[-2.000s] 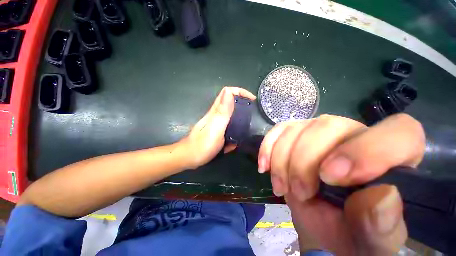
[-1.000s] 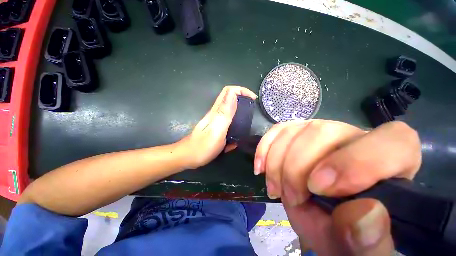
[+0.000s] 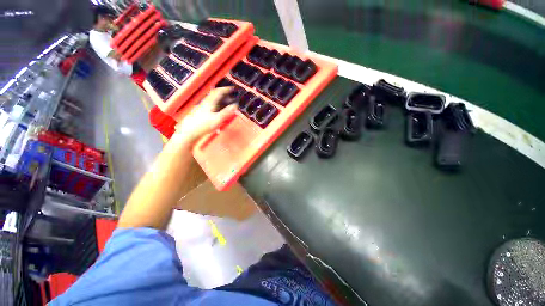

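My left hand (image 3: 206,116) reaches over the near orange-red tray (image 3: 230,152). Its fingers and thumb are around the near end of a black housing (image 3: 225,85) at the left end of a row, and they partly hide it. More black housings stand in rows in this tray, and its near part shows bare orange floor. My right hand and the screwdriver are out of the picture.
Loose black housings (image 3: 327,142) lie on the dark green worktop right of the tray. The round screw dish (image 3: 517,275) is cut off at the lower right. Another filled tray (image 3: 194,80) adjoins behind. A person (image 3: 107,48) is at the upper left.
The view has swung left to the trays. My left hand has moved from beside the dish to the tray. My right hand and the screwdriver have left the picture.
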